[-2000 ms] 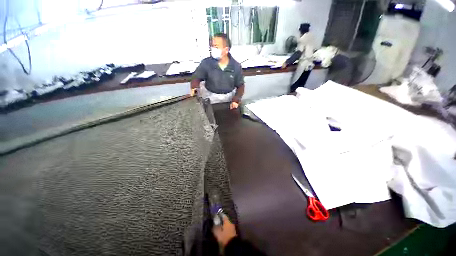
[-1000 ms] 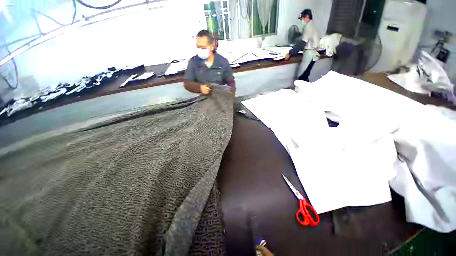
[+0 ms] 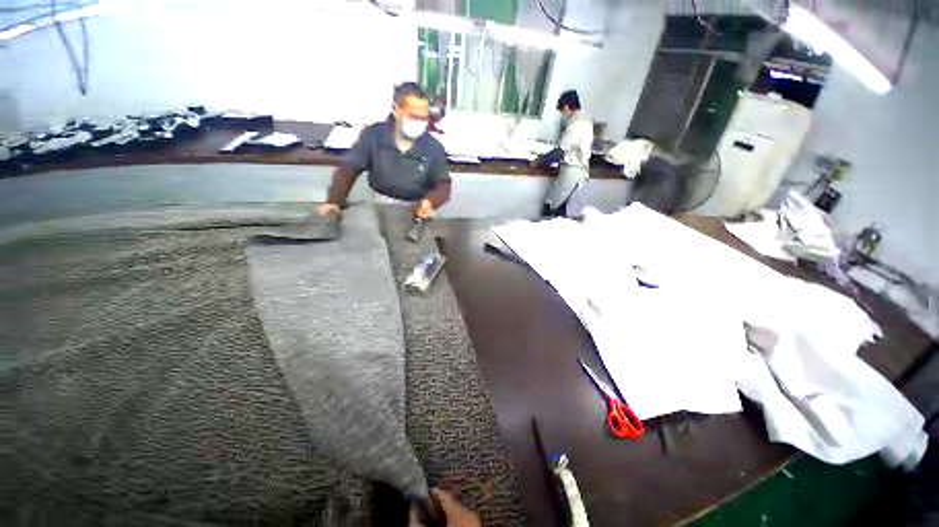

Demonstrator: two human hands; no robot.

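Patterned grey-brown fabric (image 3: 154, 381) covers the left of the table. A paler folded-back flap of the top ply (image 3: 340, 340) runs across it, from the far person down to the bottom edge. My right hand (image 3: 453, 511), cut off by the bottom edge, is closed at the near corner of this flap. My left hand is not in view. A silver-and-dark weight (image 3: 424, 272) lies on the lower cloth near the far side. Another weight (image 3: 567, 492) lies on the bare table at the bottom.
A masked person (image 3: 400, 160) opposite has one hand on the fabric and the other by a dark block (image 3: 415, 229). Red-handled shears (image 3: 622, 416) lie on the dark table (image 3: 515, 340), beside large white sheets (image 3: 669, 319). Another person (image 3: 572, 154) stands at the back bench.
My right hand has left the near weight and moved left to the cloth corner. The top ply's end is now folded back leftwards, uncovering lower cloth and the far weight. The far person's hands have spread apart.
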